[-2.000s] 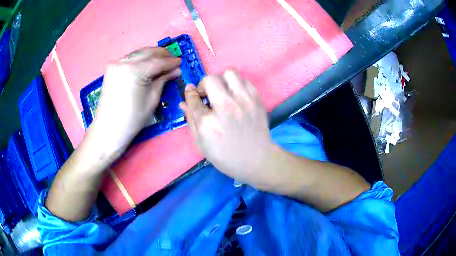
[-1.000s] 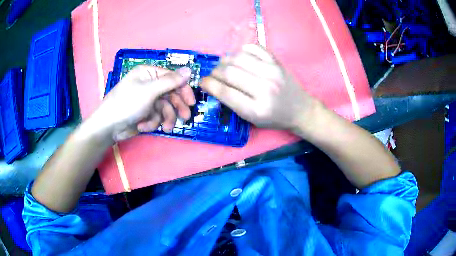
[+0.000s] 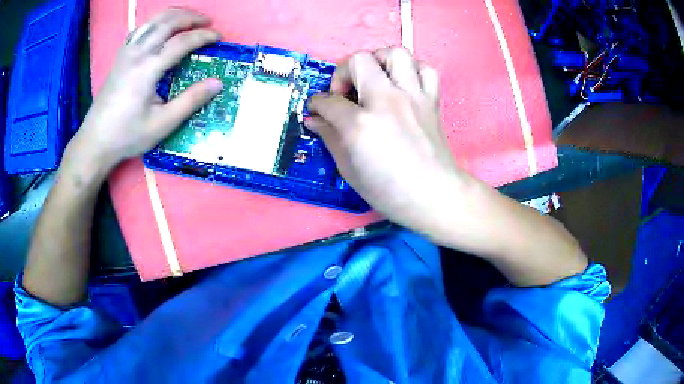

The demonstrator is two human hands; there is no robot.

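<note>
A blue front housing half [image 3: 247, 182] lies on the pink-red mat in front of me. The green main circuit board [image 3: 196, 112] fills its left end. A plain white plate [image 3: 262, 124] lies beside the board, and a white multi-pin connector [image 3: 276, 65] sits at the far long edge. My left hand [image 3: 139, 94] rests over the housing's left end, fingers spread, thumb over the board. My right hand [image 3: 386, 124] is over the right part, its fingertips pinched near thin leads [image 3: 303, 112] inside. Whether the fingertips hold anything is hidden.
The pink-red mat [image 3: 480, 135] has pale tape strips. A blue ribbed shell [image 3: 41, 90] stands at the left. Small blue wired cylinders [image 3: 600, 67] are piled at the far right beside brown cardboard [image 3: 615, 135]. The grey bench edge [image 3: 592, 161] runs along the right.
The left hand has moved left off the middle of the housing, uncovering the board and white plate. The right hand stays over the right part. The view has shifted.
</note>
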